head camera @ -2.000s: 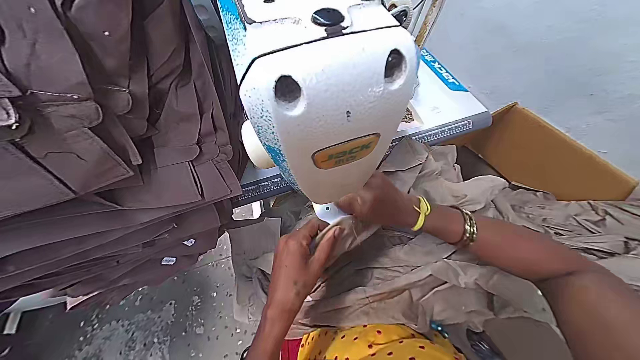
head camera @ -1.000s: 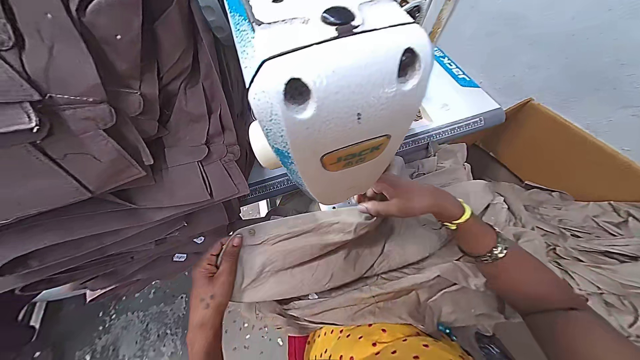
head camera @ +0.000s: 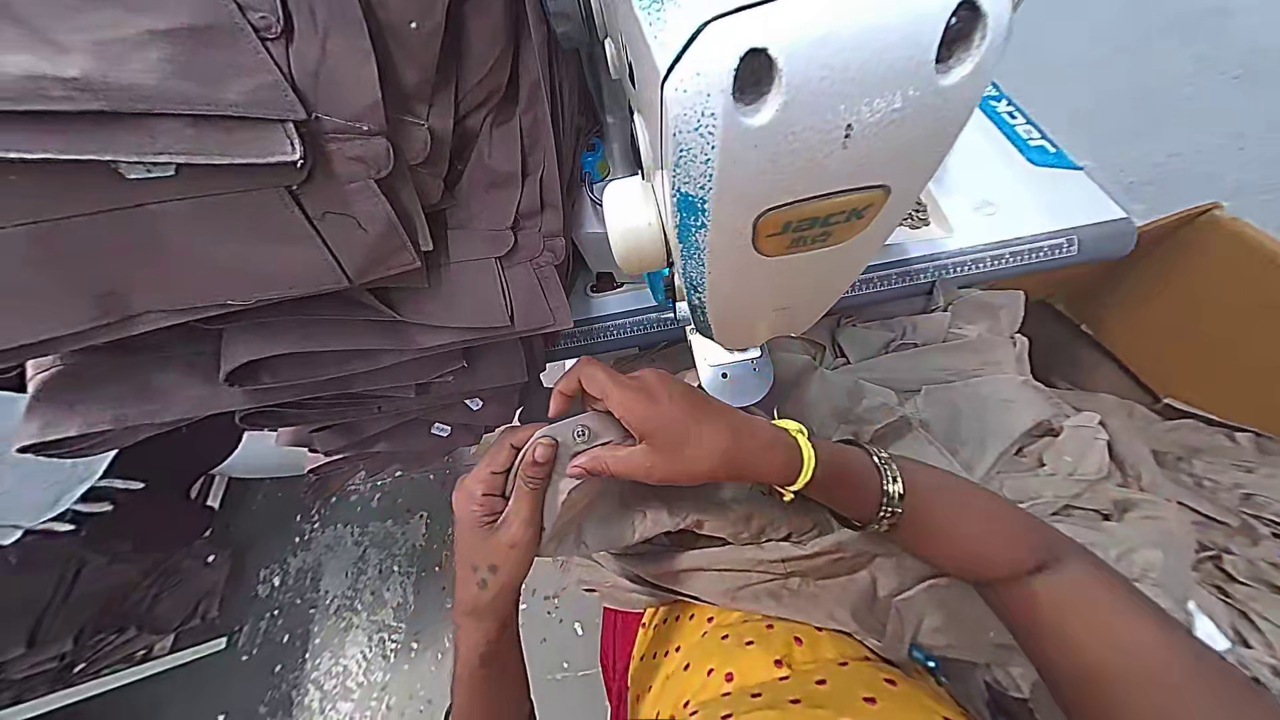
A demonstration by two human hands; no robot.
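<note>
Between my two hands, left of the machine's foot, is the edge of a light brown garment (head camera: 700,515) with a round metal snap button (head camera: 582,433) on it. My left hand (head camera: 505,500) pinches this edge between thumb and fingers. My right hand (head camera: 665,425) grips the same edge just right of the button, its thumb below. A white Jack sewing machine head (head camera: 810,160) stands above and behind my right hand, its metal guard (head camera: 733,375) close beyond my knuckles. The rest of the garment spreads over my lap and to the right.
A tall stack of dark brown folded garments (head camera: 170,240) rises at the left. The machine table's edge with a ruler strip (head camera: 970,262) runs behind. A cardboard box (head camera: 1190,310) is at the right, beside heaped light brown cloth (head camera: 1150,520). Scraps lie on the floor (head camera: 350,590).
The cloth edge was stretched between my hands one second ago. My hands are now close together, left of the machine's foot, and the snap button shows. The view has moved nearer.
</note>
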